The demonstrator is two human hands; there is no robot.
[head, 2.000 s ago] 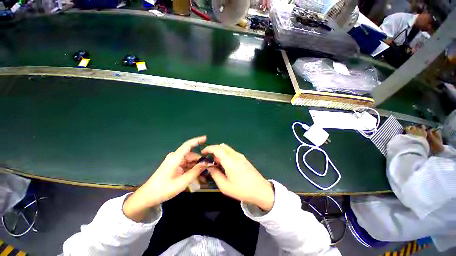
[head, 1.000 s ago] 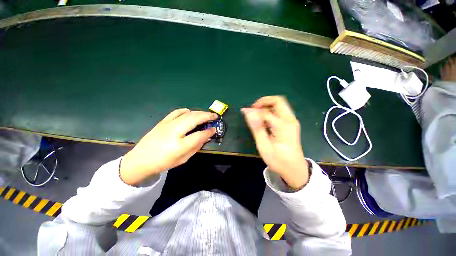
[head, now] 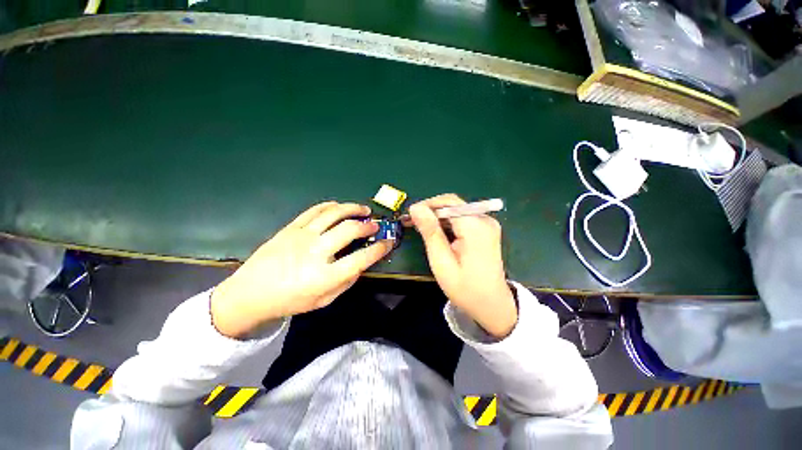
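The device unit, a small dark housing with a blue circuit board, lies on the green bench near its front edge. My left hand holds it from the left with the fingertips. The silver-white battery with a yellow edge lies just behind the unit. My right hand grips the tweezers like a pen. Their pale end points to the right and their tip is at the unit's right side. The exact contact of the tip is too small to tell.
A white charger with looped cord lies at the right, beside a white power strip. A yellow-edged tray with clear plastic bags is at the upper right. A metal rail crosses behind. A person's sleeve is at the far right.
The unit was between both hands and now lies on the bench under my left hand. My right hand had moved away to the right and is now back at the unit with the tweezers. The view has tilted down.
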